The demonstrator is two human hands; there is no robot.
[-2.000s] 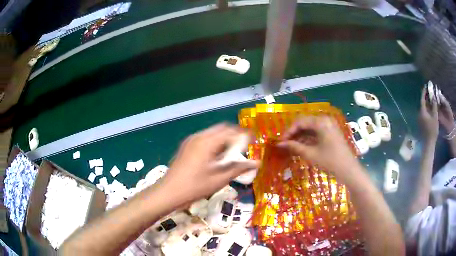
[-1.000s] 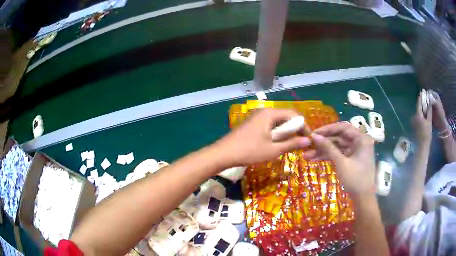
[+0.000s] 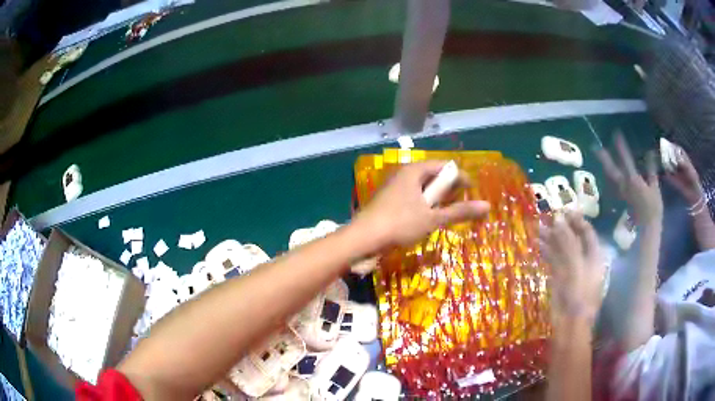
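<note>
My left hand holds a cream-white housing, seen edge-on, above the top of the amber component bundle. My right hand is at the bundle's right edge, blurred; its fingers are bent and I cannot tell whether they hold anything. The bundle is shiny orange-yellow with a red lower end. Left of it lies a pile of cream housings with dark rectangles, partly hidden by my left forearm.
An open carton of white squares stands at lower left, with loose white squares beside it. A grey rail and post lie beyond. Several housings lie at right, near another person's hands.
My right hand has moved right and down, away from the housing in my left hand. My left hand has shifted slightly left. The conveyor housing moved right, behind the post. Another person's hand reaches in.
</note>
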